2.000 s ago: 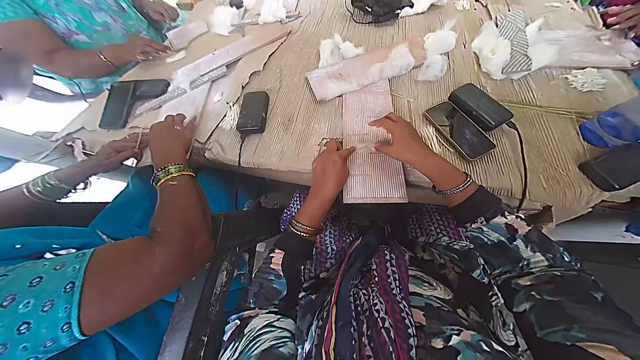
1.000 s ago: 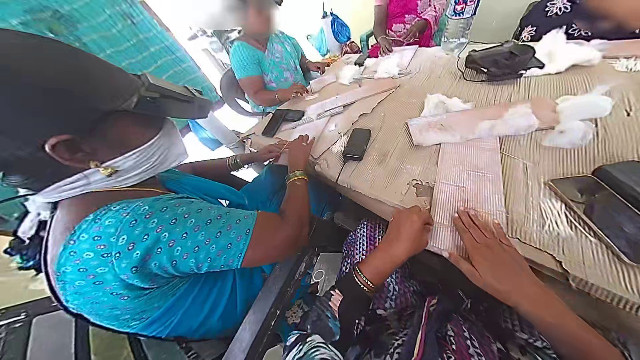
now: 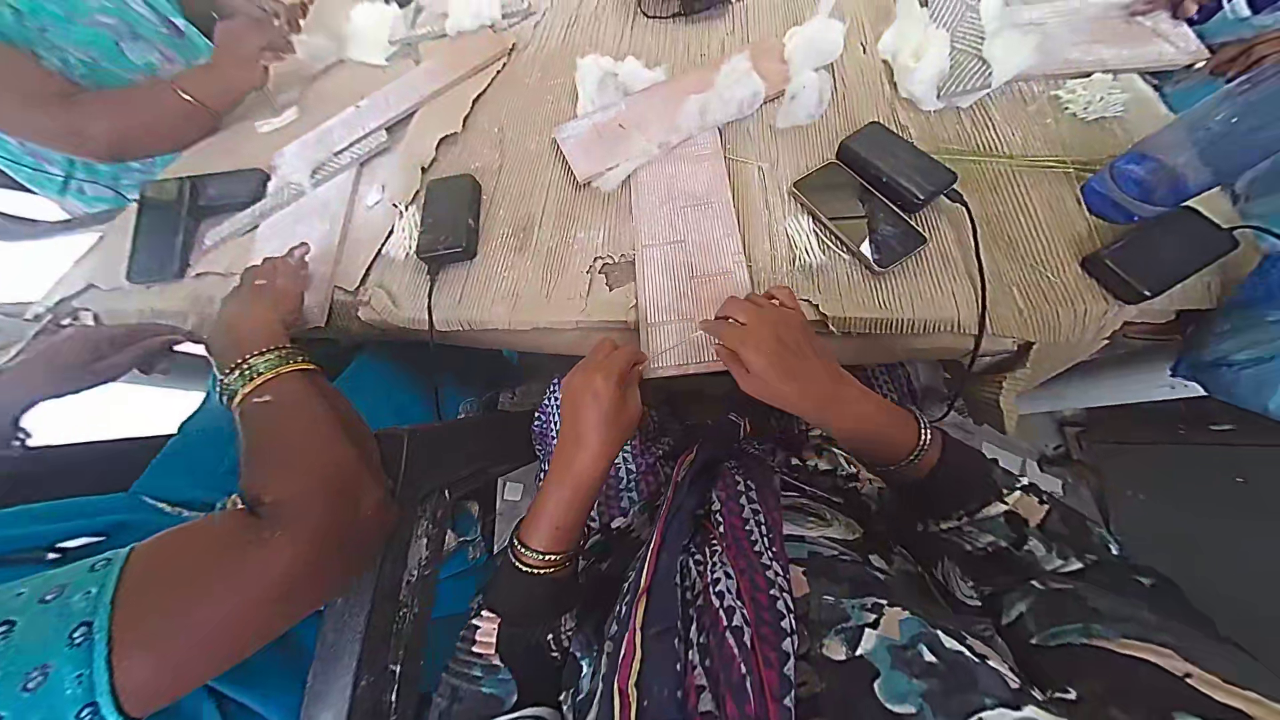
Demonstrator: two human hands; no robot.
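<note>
A grooved pinkish board lies lengthwise before me, its near end at the table edge. My left hand is at its near left corner, fingertips pinched on one end of a thin pale strand. Over the right side, my right hand has its fingers bent at the strand's other end. The strand spans the board between both hands; its material is unclear. Several thin lines cross the grooves farther up. A second flat board with white cotton wool on it rests across the far end.
The table is covered with corrugated cardboard. A black power bank with a cable lies left; a smartphone and another power bank lie right, near a blue-tinted plastic bottle. A co-worker's arm is close on the left.
The view has swung back from the left. My right hand, laid flat on the board a second ago, now has bent fingers at the strand. My left hand remains by the board's near left side.
</note>
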